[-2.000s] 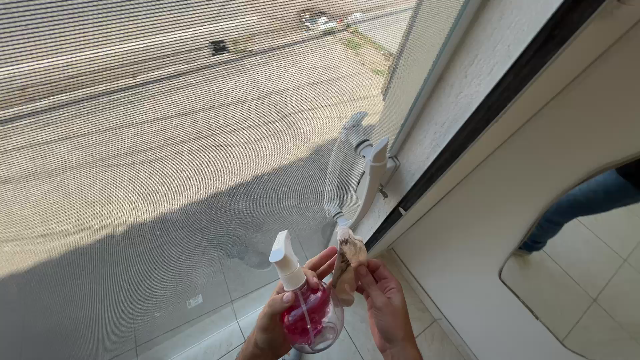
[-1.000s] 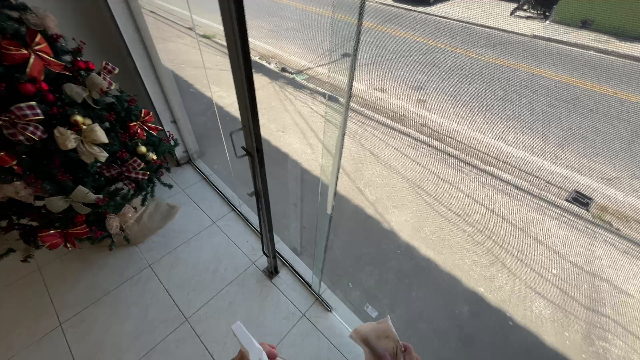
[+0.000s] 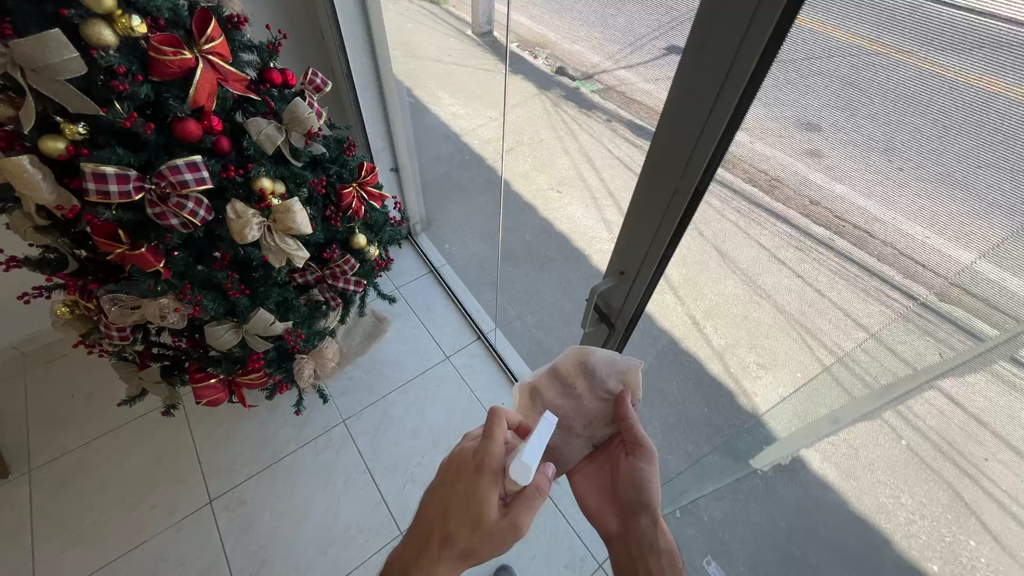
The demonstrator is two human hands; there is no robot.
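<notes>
Near the bottom middle, my left hand [image 3: 472, 496] grips a spray bottle by its neck; only the white trigger head [image 3: 533, 450] shows, while the hand hides the rest. Close beside it on the right, my right hand [image 3: 624, 480] holds a beige cloth [image 3: 580, 396], with the thumb on top and the palm behind. The cloth is spread out, and the spray head lies in front of its lower left part.
A decorated Christmas tree [image 3: 192, 200] stands at the left on the tiled floor [image 3: 276, 488]. A glass door with a dark metal frame [image 3: 696, 160] and a handle [image 3: 600, 306] is just beyond my hands. Behind the glass lie pavement and a street.
The view has swung to the left, toward the tree and the door. The cloth, bunched between both hands two seconds ago, is now spread in my right hand. The spray bottle stays in my left.
</notes>
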